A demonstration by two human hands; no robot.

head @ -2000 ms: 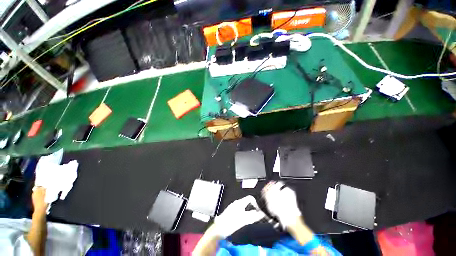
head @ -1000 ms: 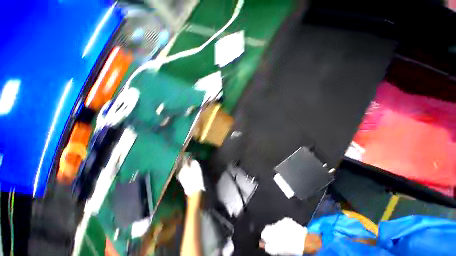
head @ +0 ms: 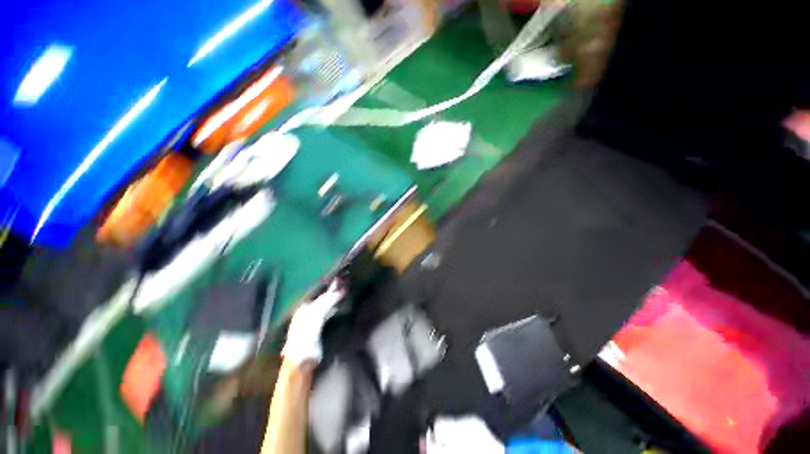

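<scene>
The picture is tilted and blurred. My left hand (head: 311, 328), in a white glove, is at the front edge of the green-topped test stand (head: 311, 173); its fingertips are blurred against dark shadow. My right hand (head: 462, 436), also white-gloved, is cut off by the bottom edge, and whether it holds anything is not clear. A flat dark box (head: 528, 359) with a white label lies on the black mat to the right. Two blurred grey boxes (head: 404, 346) (head: 333, 403) lie closer to my left hand. A black unit (head: 226, 306) with a white tag sits on the stand.
A long white power strip (head: 209, 253) and white cables run behind the stand. A cardboard support (head: 407, 238) is under its edge. A white unit (head: 441, 144) and an orange-red card (head: 143, 377) lie on the green belt. A pink-red bag (head: 693, 350) is at the right.
Since two seconds ago the view has tilted strongly and my hands have separated, the left reaching to the stand's edge. Over the last second my right hand has shifted towards the bottom edge of the picture.
</scene>
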